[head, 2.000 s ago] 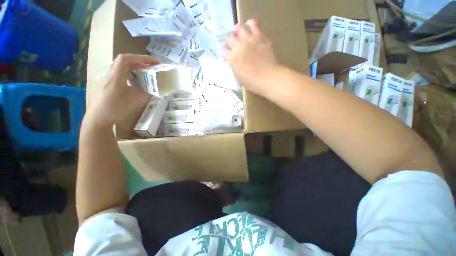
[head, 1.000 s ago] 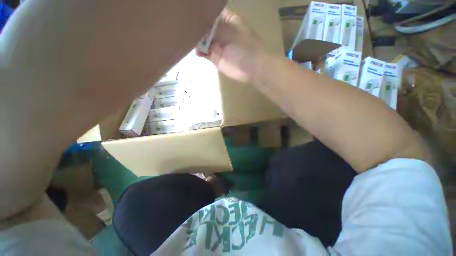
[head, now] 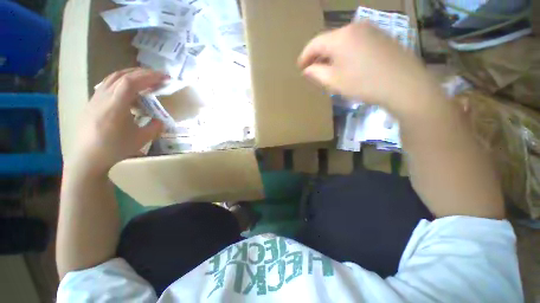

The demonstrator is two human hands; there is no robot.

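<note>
A brown shipping carton [head: 189, 180] stands open before my knees with small white printed boxes and loose printed pieces [head: 163, 47] inside. My left hand [head: 127, 112] is at the carton's left side, its fingers around a small white box [head: 157, 111] whose end looks open and brownish inside. My right hand [head: 349, 65] is raised over the carton's right flap, blurred, fingers curled together; I see nothing in it. White retail boxes [head: 368, 127] stand at the right, partly hidden by my right hand and forearm.
A blue stool [head: 23, 133] and a blue bin [head: 23, 38] are at the left. Brown-wrapped parcels [head: 509, 148] lie at the far right, with a white and grey object [head: 488, 26] above them. A slotted brown surface [head: 343, 161] lies beside the carton.
My left arm has swung back from across the view, and my left hand is at the carton's left side again. My right hand has moved right, away from the small box it held.
</note>
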